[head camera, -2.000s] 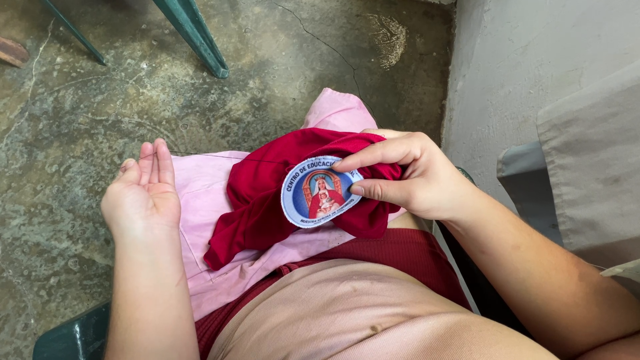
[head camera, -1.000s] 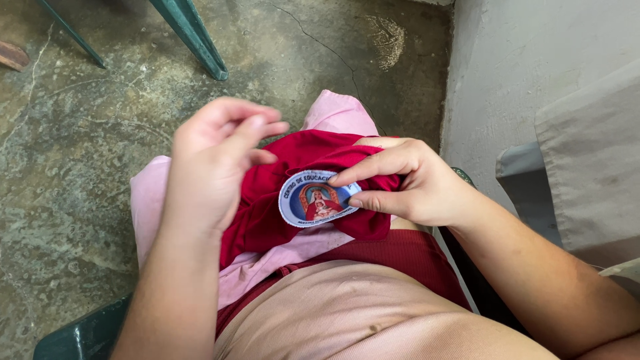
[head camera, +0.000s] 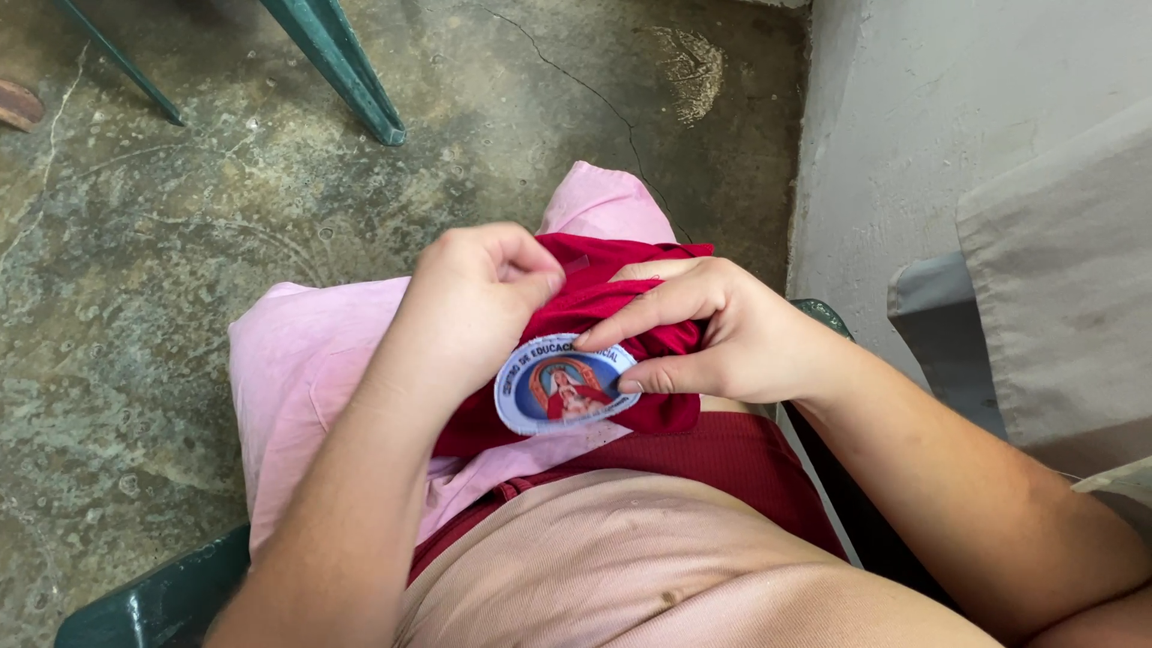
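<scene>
A round embroidered patch (head camera: 565, 387), with a light blue rim, lettering and a robed figure in its middle, lies on a dark red cloth (head camera: 661, 414) over my lap. My right hand (head camera: 697, 333) pinches the patch's right edge between thumb and finger, its other fingers in the cloth's folds. My left hand (head camera: 490, 292) is just above and left of the patch, thumb and forefinger tips together over the red cloth; whether something thin is between them cannot be told. Pink cloth (head camera: 306, 360) lies under the red one across my lap.
Green plastic chair legs (head camera: 346, 72) stand on the cracked concrete floor (head camera: 162, 360) at the upper left. The edge of a green chair (head camera: 162, 585) shows at the lower left. A pale wall (head camera: 909, 117) and hanging grey fabric (head camera: 1071, 288) are to the right.
My left hand, open and out to the left two seconds ago, has come in over the red cloth, its thumb and forefinger now closed together. My right hand stays on the patch.
</scene>
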